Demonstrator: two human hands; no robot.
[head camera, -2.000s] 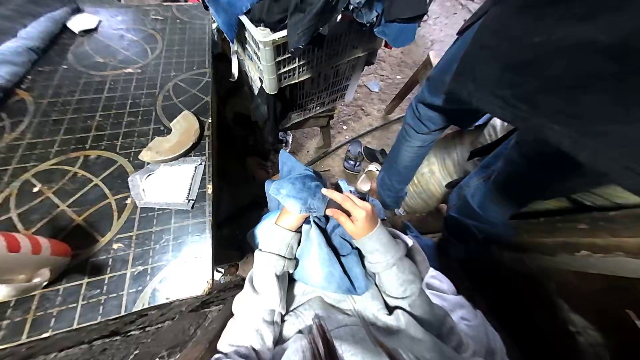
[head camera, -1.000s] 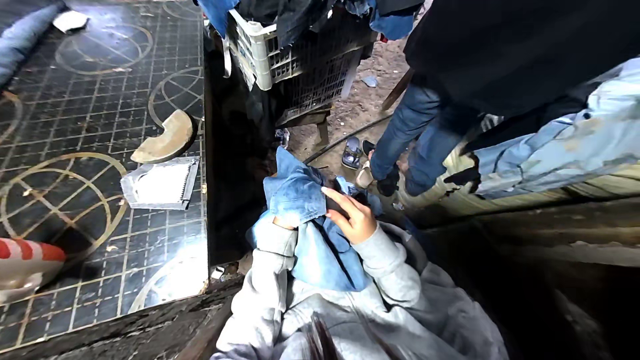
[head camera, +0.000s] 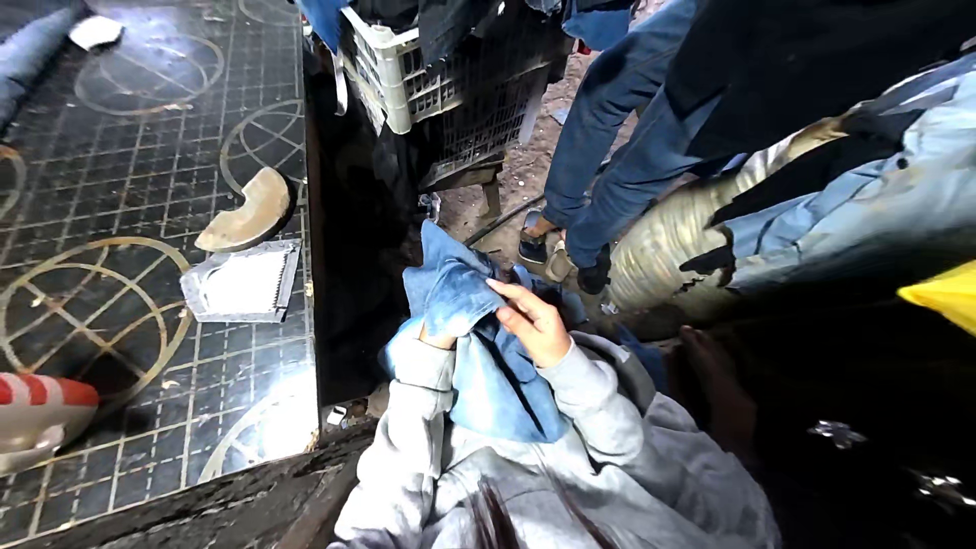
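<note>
A blue denim cloth piece (head camera: 503, 381) lies bunched over my lap and rises between my two hands. Most of my left hand (head camera: 438, 335) is under a fold of the denim, with only the part by the wrist showing; its fingers are hidden. My right hand (head camera: 534, 324) pinches the edge of the denim between thumb and fingers, to the right of the raised fold. Grey sweatshirt sleeves cover both forearms.
At left a dark gridded table top (head camera: 152, 206) holds a curved tan piece (head camera: 248, 213), a clear plastic bag with white contents (head camera: 242, 282) and a red-striped object (head camera: 46, 415). Ahead stands a plastic crate (head camera: 396, 76) of cloth. A person in jeans (head camera: 610, 160) stands beside a large sack (head camera: 671, 244).
The person in jeans has shifted stance and stands with legs leaning across the view. A yellow thing has come into view at the right edge. My hands have stayed at the denim.
</note>
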